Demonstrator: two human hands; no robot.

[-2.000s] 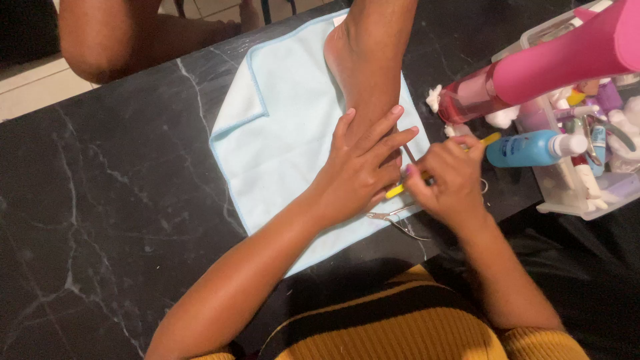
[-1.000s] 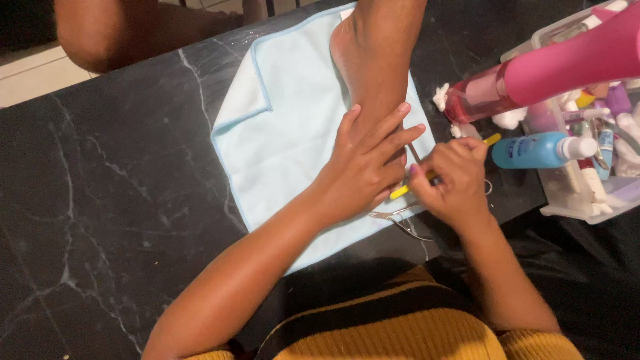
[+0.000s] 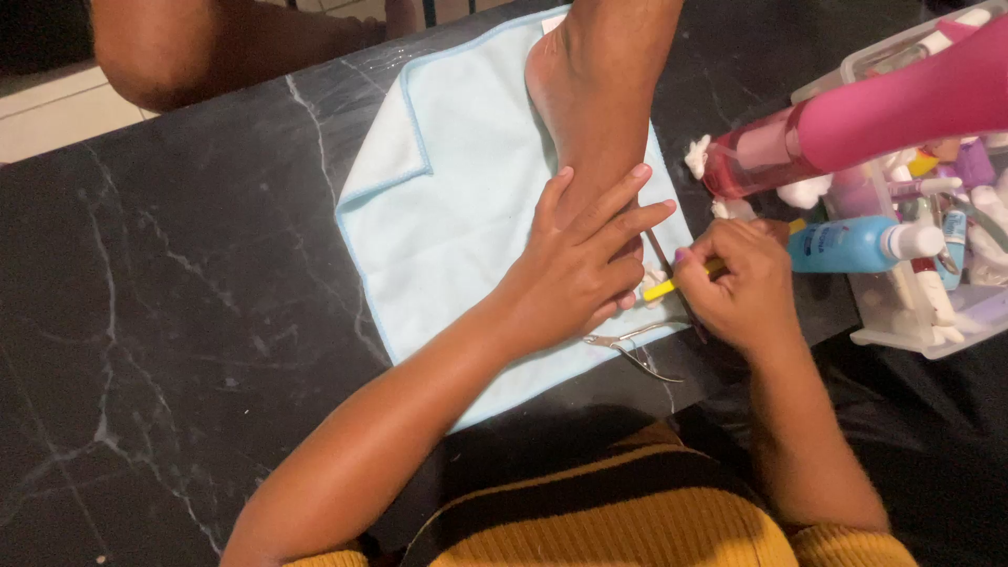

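A client's bare foot (image 3: 602, 118) rests on a light blue cloth (image 3: 472, 213) with one corner folded over. My left hand (image 3: 587, 256) lies across the front of the foot, holding it and hiding the toes. My right hand (image 3: 740, 283) grips a yellow stick-like tool (image 3: 661, 290), its end pointing at the toes. A thin dark stick (image 3: 655, 246) passes beside or under my right fingers; whether I hold it too I cannot tell. Metal cuticle nippers (image 3: 634, 346) lie at the cloth's lower edge, near a bit of cotton (image 3: 653, 282).
A pink bottle (image 3: 866, 126) and a blue bottle (image 3: 846, 243) are at the right, by a clear plastic bin (image 3: 906, 337) of supplies. Cotton tufts (image 3: 805, 191) lie beside them. The dark marbled table (image 3: 197, 315) extends left. Another person's bare knee (image 3: 157, 55) is at the upper left.
My right hand and the yellow tool have shifted slightly; cotton now shows beside the tool's end. My left hand stays on the foot.
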